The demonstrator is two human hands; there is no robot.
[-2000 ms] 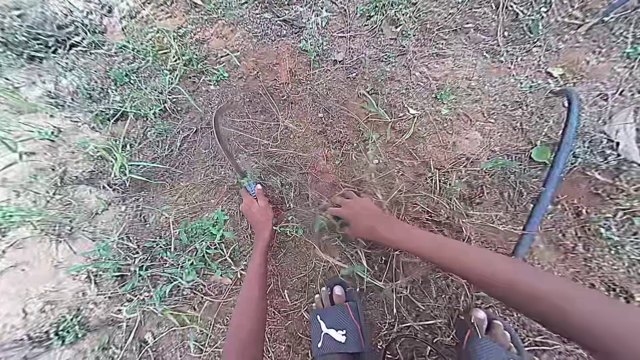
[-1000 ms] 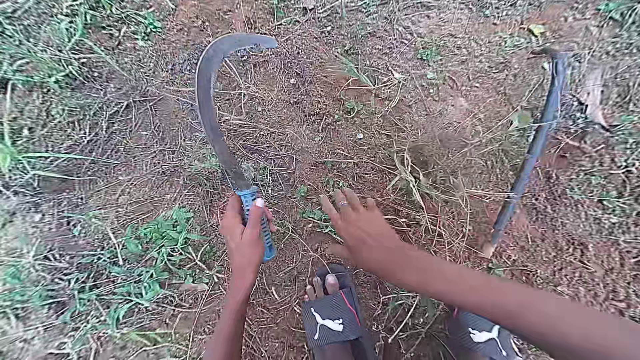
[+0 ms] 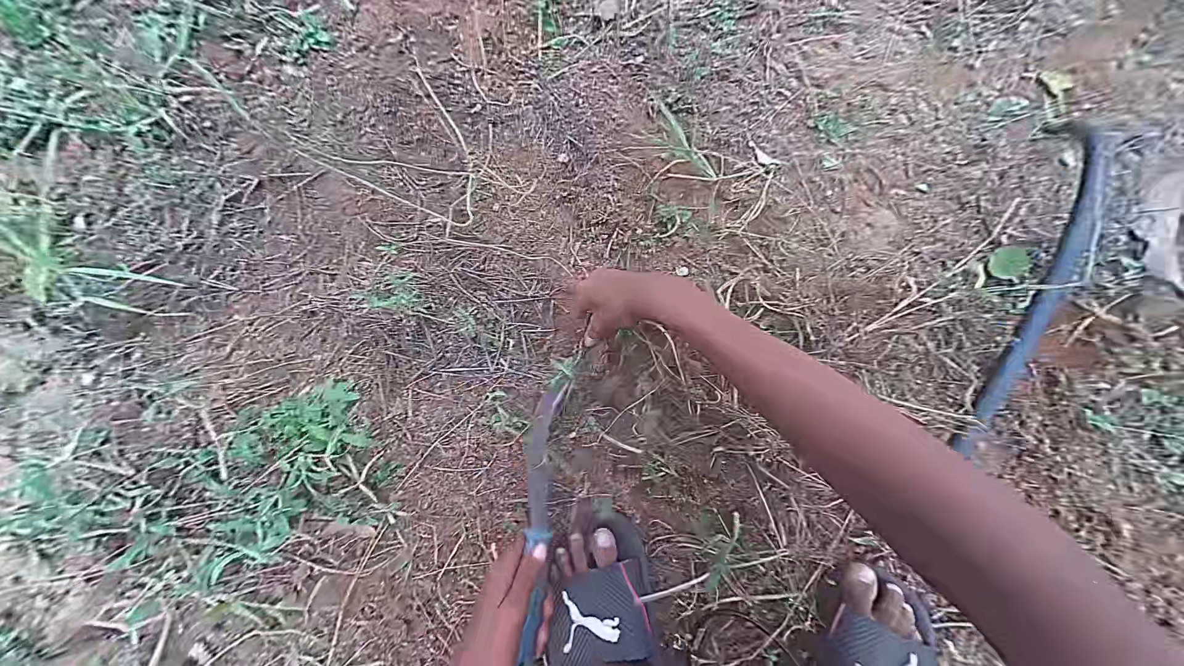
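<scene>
My left hand (image 3: 513, 592), low in the view beside a sandalled foot, is closed on the blue handle of a sickle (image 3: 539, 462). The curved metal blade points away from me, its tip end close under my right hand (image 3: 606, 301). That hand reaches down to the soil with bent fingers, by thin dry stems and a small green weed (image 3: 564, 370). Blur hides whether its fingers grip any stems.
My feet wear dark Puma slide sandals (image 3: 601, 610). A dark curved pipe or hose (image 3: 1036, 314) lies on the right. Green weeds (image 3: 314, 425) grow at the left, and dry stems litter the reddish soil. A grey flat piece (image 3: 1161, 231) lies at the right edge.
The sickle has come back toward my feet, its blade now near my right hand. My right hand has moved forward and left, from above the sandal to the stems.
</scene>
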